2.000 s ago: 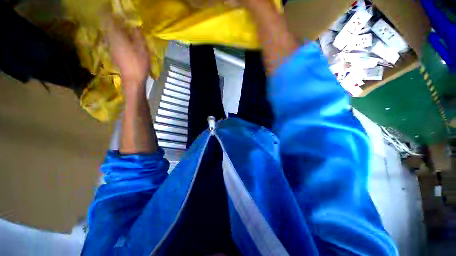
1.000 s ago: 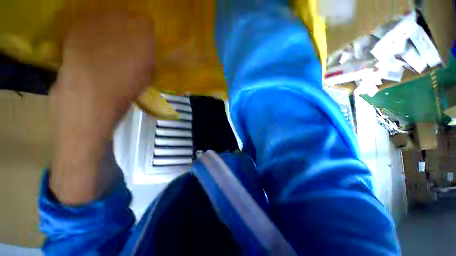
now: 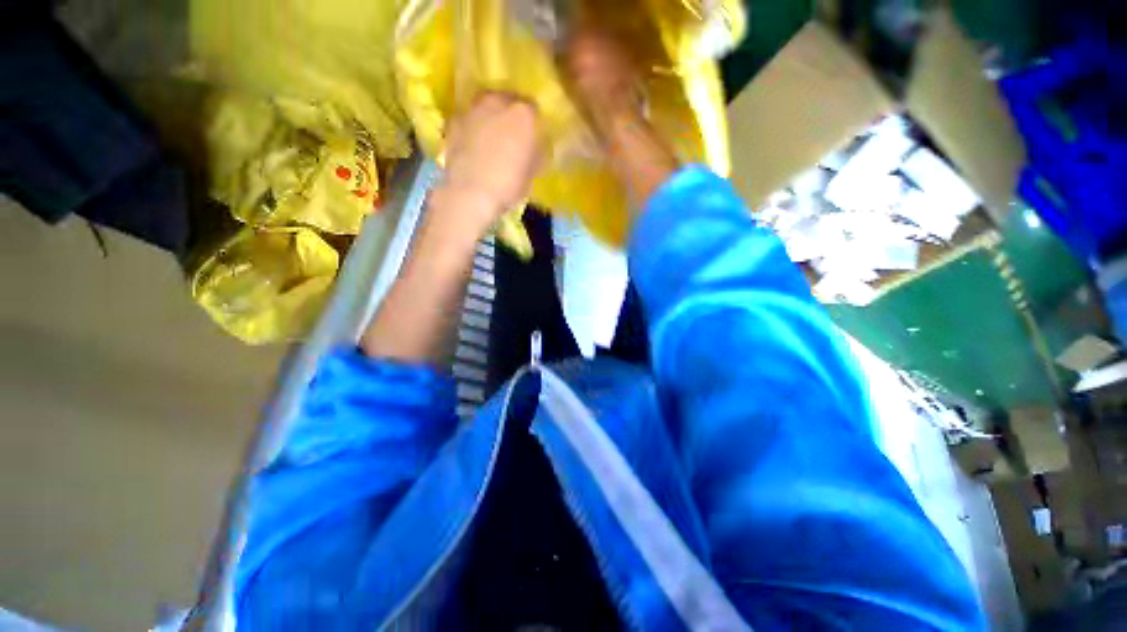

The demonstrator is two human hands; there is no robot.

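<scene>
A bright yellow woven sack point(image 3: 575, 185) is in front of me at the top middle, its mouth bunched and open. My left hand point(image 3: 494, 148) is closed on the sack's near rim. My right hand point(image 3: 606, 87) is at the sack's opening; its fingers are blurred and partly hidden, so its grip cannot be told. What is inside the sack cannot be made out. Another crumpled yellow sack point(image 3: 291, 185) with red print lies at the upper left, beside the first.
An open brown carton point(image 3: 803, 105) full of small white pieces point(image 3: 877, 204) stands on the green floor point(image 3: 964, 333) at the right. Blue plastic point(image 3: 1075, 136) is at the far right. A large brown cardboard surface point(image 3: 136, 407) fills the left. Brown cartons point(image 3: 1038, 531) are at the lower right.
The large yellow mass over the hands has drawn back; the sack's rim and the second sack now show apart. My left hand has moved right and up, closer to my right hand.
</scene>
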